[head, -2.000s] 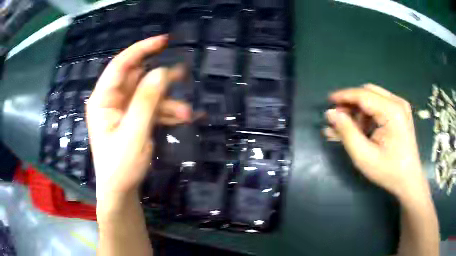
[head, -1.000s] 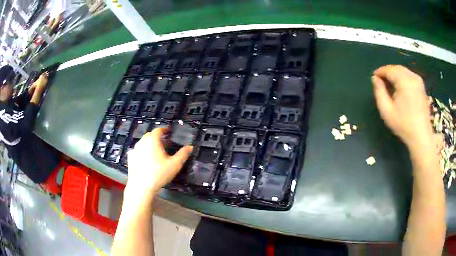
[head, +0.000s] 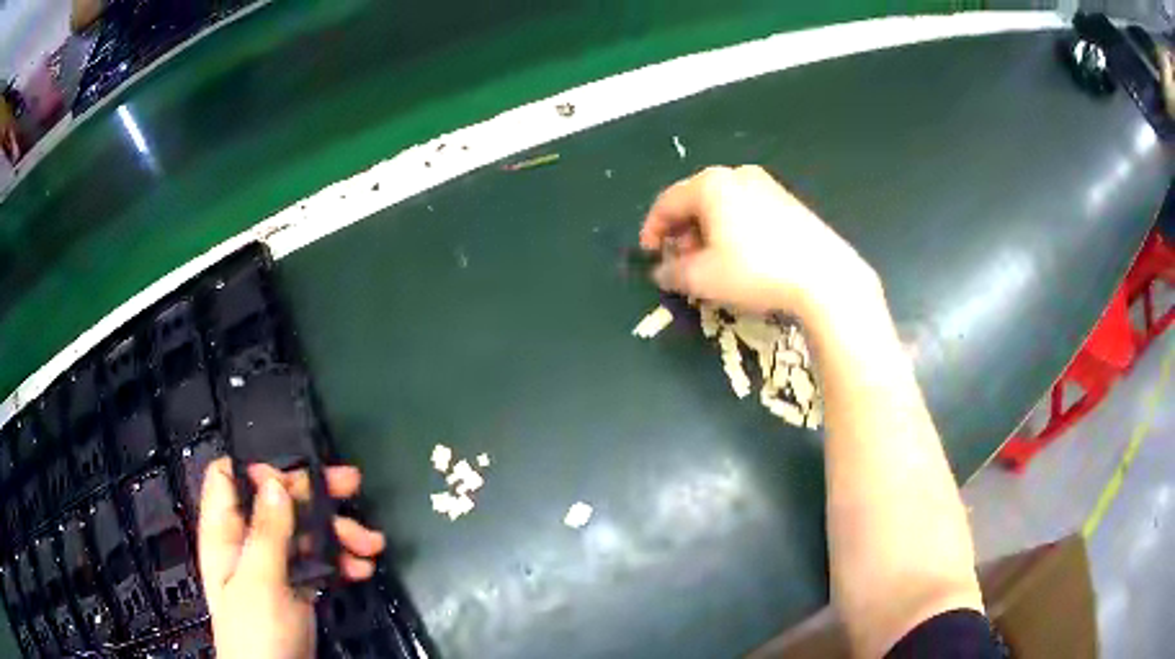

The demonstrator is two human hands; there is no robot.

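Observation:
My left hand (head: 271, 554), at the lower left, holds a black phone housing (head: 275, 418) upright over the right edge of the black blister tray (head: 123, 451). My right hand (head: 728, 238) is at the upper middle, beside the pile of pale strips (head: 773, 367). Its fingertips are close together with something small and dark at them; it is blurred, so I cannot tell whether they grip it. Small pale squares (head: 458, 483) lie on the green bench between my hands, with one apart (head: 579, 514).
A white strip (head: 515, 125) separates the bench from a brighter green surface. A dark object (head: 1093, 58) stands at the far right. Red stools (head: 1095, 367) and a brown cardboard box (head: 1037, 599) are at the lower right. More dark trays lie at top left.
The view has swung right. My left hand has picked up a housing from the tray. My right hand has moved to the far side of the strip pile.

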